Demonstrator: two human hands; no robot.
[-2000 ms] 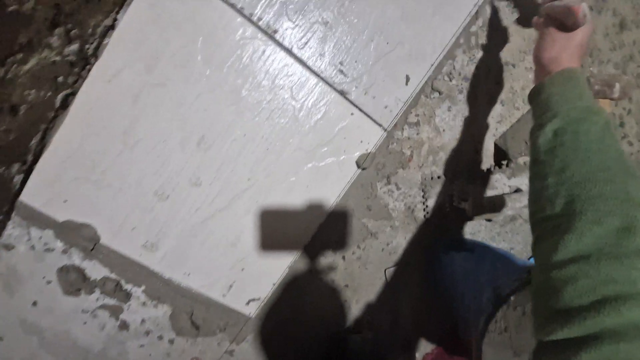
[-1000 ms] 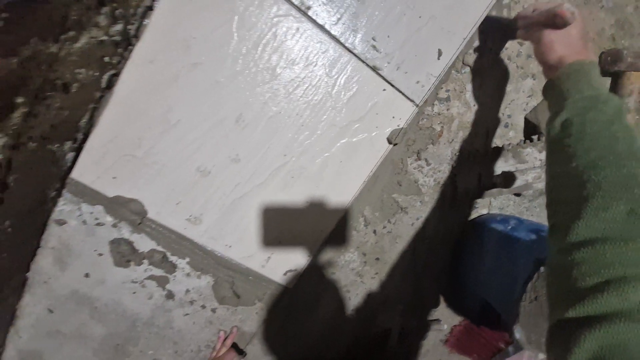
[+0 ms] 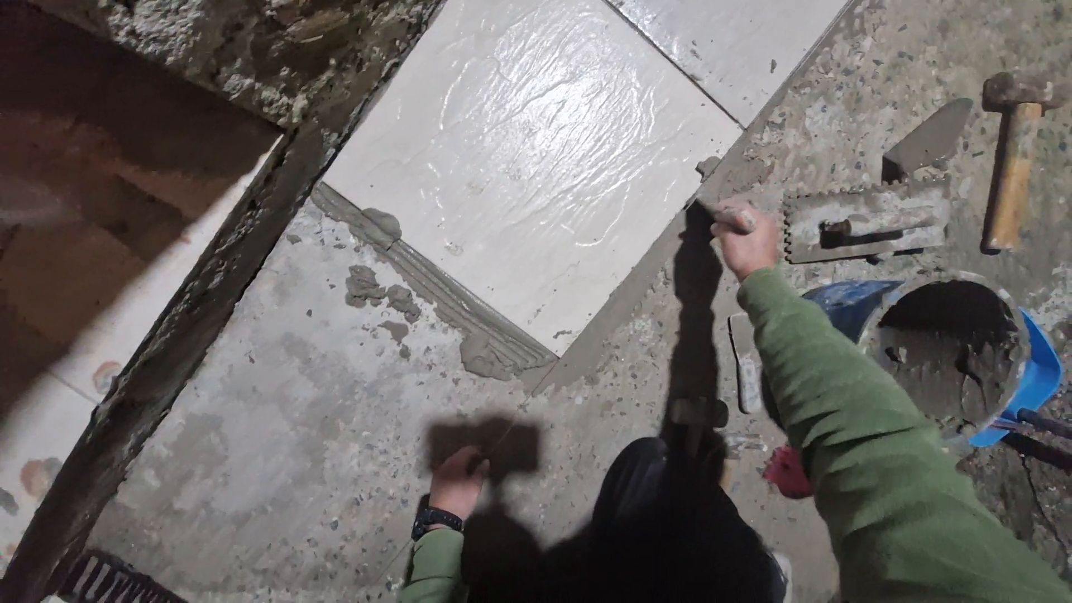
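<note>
My right hand (image 3: 748, 239) is closed around the handle of a small tool, probably a trowel, whose tip meets the right edge of a white textured floor tile (image 3: 536, 159). Ridged grey mortar (image 3: 444, 293) runs along the tile's lower left edge, and a lump of mortar (image 3: 708, 167) lies at its right edge. Low in the view, my left hand (image 3: 459, 483), with a dark watch at the wrist, is over the bare concrete, its fingers curled; whether it holds anything cannot be told. A second tile (image 3: 729, 42) adjoins the first across a narrow joint.
To the right lie a notched trowel (image 3: 867, 219), a pointed trowel blade (image 3: 930, 142) and a wooden-handled hammer (image 3: 1013, 176). A bucket of mortar (image 3: 946, 352) stands near my right forearm, beside a red item (image 3: 787, 473). A dark grate (image 3: 113, 578) is at the lower left.
My right hand has moved down along the tile's right edge from near the second tile. My left hand, absent two seconds ago, is now in view. The view has widened and shifted.
</note>
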